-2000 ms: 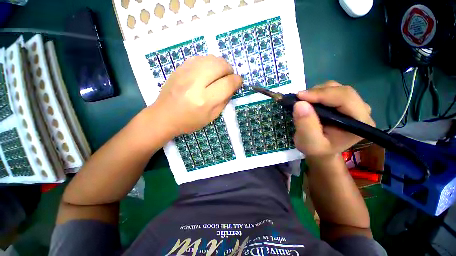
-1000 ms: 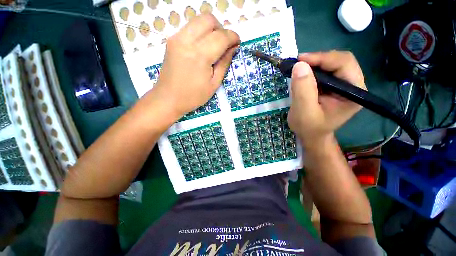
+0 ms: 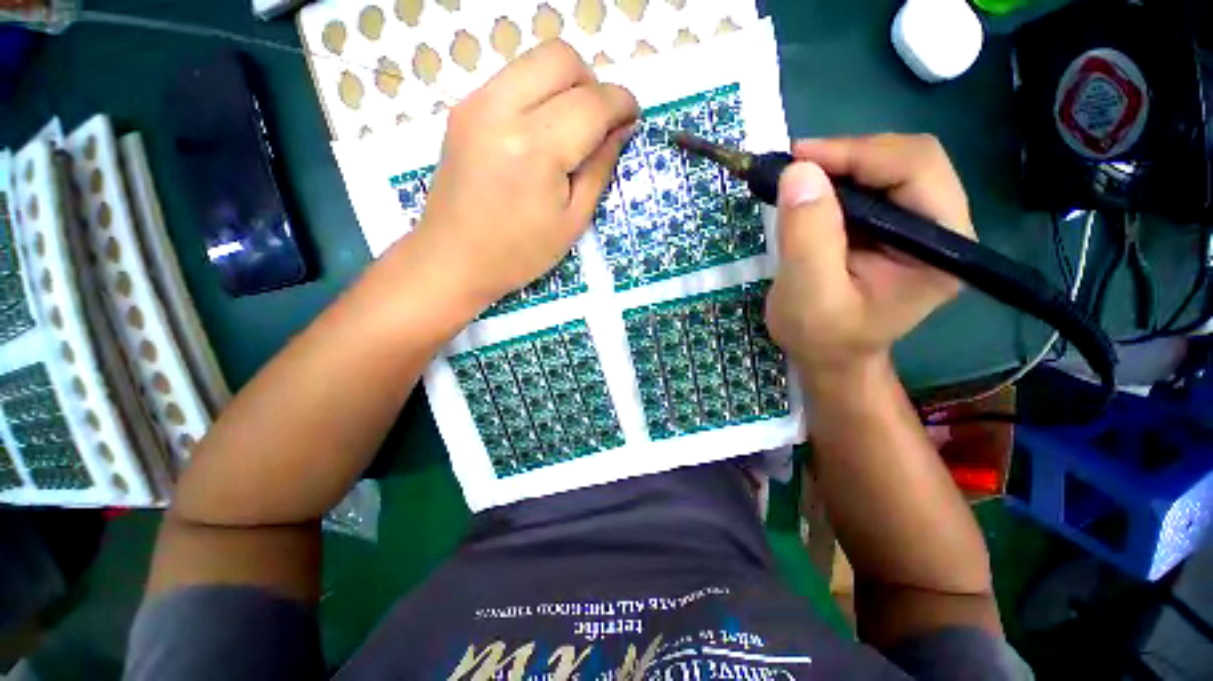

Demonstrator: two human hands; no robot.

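Note:
A white board tray (image 3: 605,333) holds four green PCB panels, here the upper right one (image 3: 685,200). My right hand (image 3: 871,240) grips the black soldering iron (image 3: 918,240) like a pen, its thin tip over the top of the upper right panel. My left hand (image 3: 532,180) is above the upper left panel and covers much of it, thumb and forefinger pinched beside the iron tip. A thin solder wire (image 3: 299,51) runs from the upper left to my left hand; its end at the fingertips is too small to make out.
A white sheet with tan rounded shapes (image 3: 466,51) lies behind the tray. Stacked loaded trays (image 3: 100,319) and a black smartphone (image 3: 240,180) are at left. A white-lidded jar (image 3: 938,37), a black unit (image 3: 1104,107), pliers (image 3: 1133,273) and a blue bin (image 3: 1117,479) are at right.
Both hands and the iron have moved up from the middle of the tray to the top of the upper right panel. Over the last second they have stayed almost still.

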